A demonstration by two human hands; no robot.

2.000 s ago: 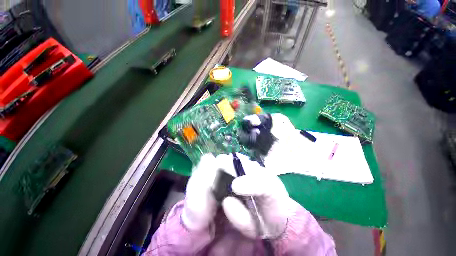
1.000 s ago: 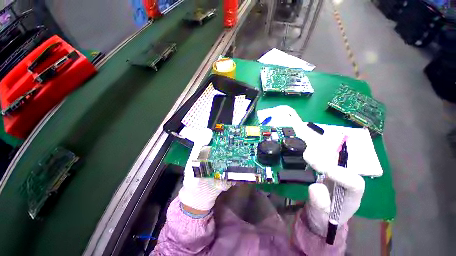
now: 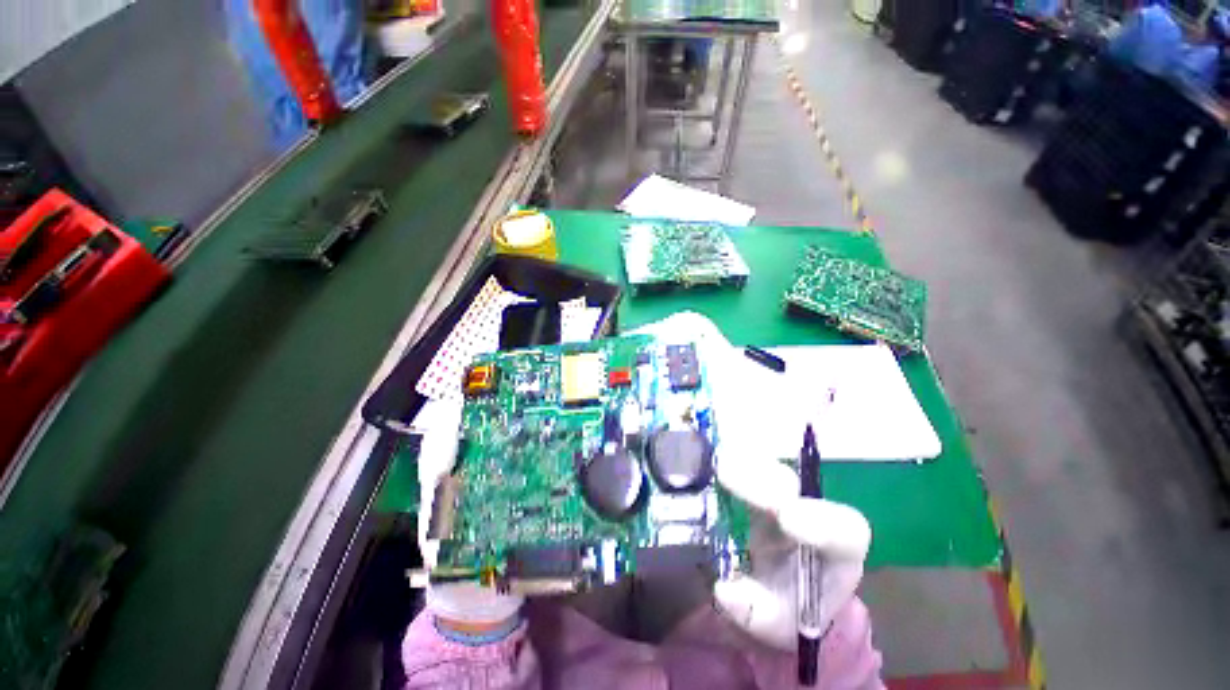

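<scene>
A green circuit board (image 3: 533,452) is held up in front of me, component side towards me, with two round black cylinders at its right. My left hand (image 3: 452,539), in a white glove, grips its left edge; the fingers are partly hidden behind the board. My right hand (image 3: 796,553), also gloved, is at the board's right edge and holds an uncapped black marker (image 3: 808,580), upright with the tip up. A white record sheet (image 3: 857,404) lies on the table to the right, with a black cap (image 3: 765,357) at its left edge.
A black tray (image 3: 391,391) with dotted sheets and a yellow pot (image 3: 526,235) stand at left. Two boards (image 3: 684,254) (image 3: 858,295) and a white sheet (image 3: 688,200) lie at the far side. The conveyor (image 3: 202,391) carries boards; a red tray (image 3: 81,297) is across it.
The board is tilted up so more of its component face shows, and it sits further left and lower in view. Both hands still hold it, and the right keeps the marker. The view has shifted.
</scene>
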